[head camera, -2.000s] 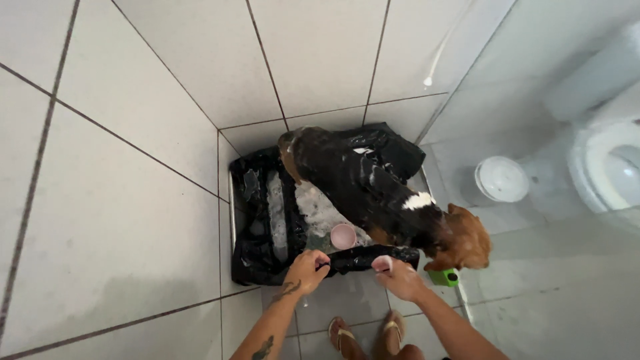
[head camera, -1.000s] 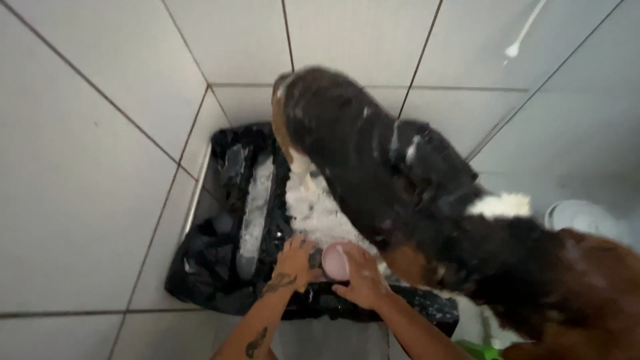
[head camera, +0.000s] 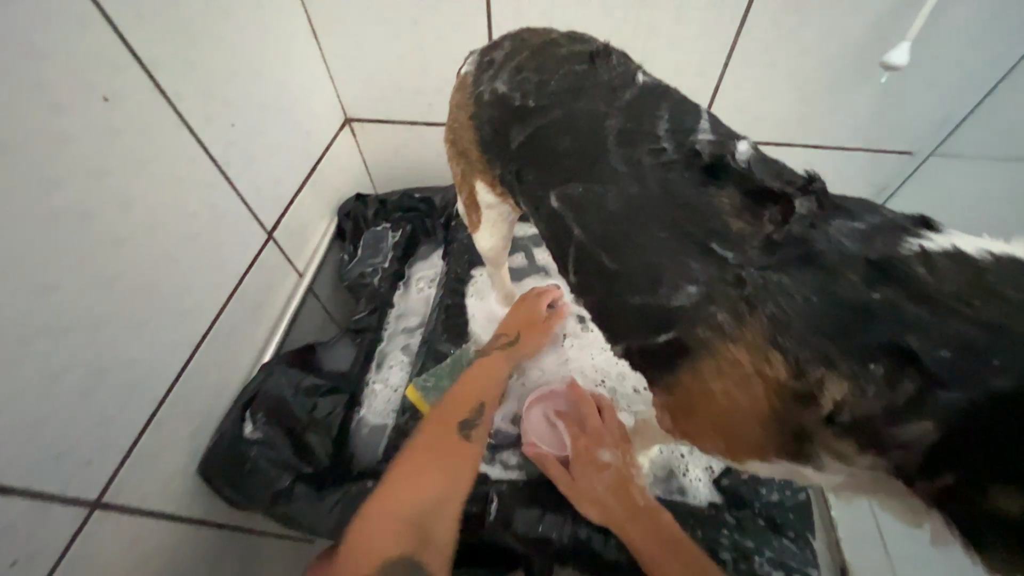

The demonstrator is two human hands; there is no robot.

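Note:
A wet black, brown and white dog (head camera: 640, 184) stands in a basin lined with black plastic (head camera: 280, 432), foam on its coat. My left hand (head camera: 534, 318) is low in the foamy water (head camera: 592, 360) beside the dog's white hind leg (head camera: 496, 240); its fingers are partly hidden, and I see nothing held in it. My right hand (head camera: 592, 448) grips the rim of a pink plastic cup (head camera: 546, 420), which stands in the suds. Partly under my left forearm lies a green and yellow scouring sponge (head camera: 440, 380).
White tiled walls (head camera: 176, 240) meet in a corner behind the basin. A pale metal edge (head camera: 300, 288) runs along the basin's left side. A white fitting (head camera: 896, 56) shows at the upper right. The dog's body fills the right side.
My hands have moved from the near edge of the black plastic into the suds. My right hand has taken hold of the pink cup. The view has come much closer.

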